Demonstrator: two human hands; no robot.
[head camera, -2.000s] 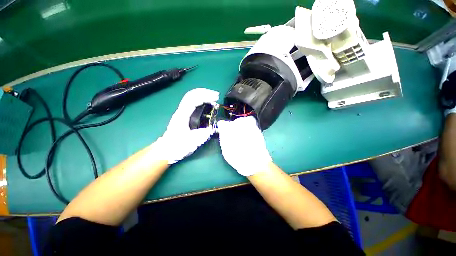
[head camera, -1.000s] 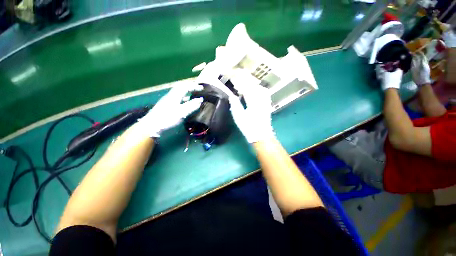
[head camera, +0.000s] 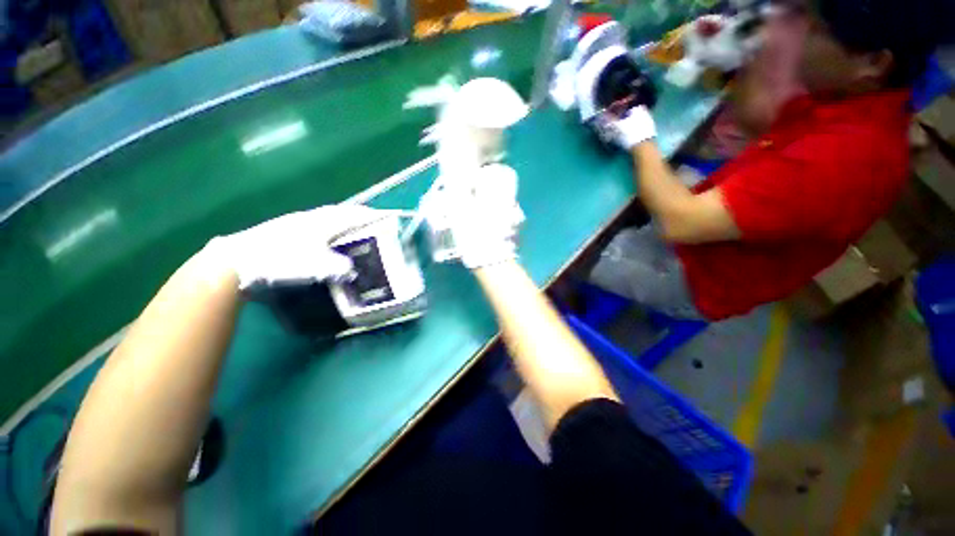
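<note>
A white-and-black camera body (head camera: 398, 274) is over the teal-green bench in front of me, blurred by motion. My left hand (head camera: 298, 249), in a white glove, is on its white and black part. My right hand (head camera: 476, 225), also in a white glove, is on the white bracket end (head camera: 461, 141), which points up and away. The fingers of my right hand blend with the white plastic. The dark head is mostly hidden below my left hand and forearm.
A person in a red shirt (head camera: 806, 199) sits at the right and holds another white-and-black camera (head camera: 613, 79). The green conveyor belt (head camera: 157, 199) runs behind the bench (head camera: 367, 387). A blue crate (head camera: 670, 408) is below the bench edge. A black round part lies under my left forearm.
The view has swung to the right. The camera body has turned, its bracket end now pointing away. My left hand has moved from the black head onto the white and black body.
</note>
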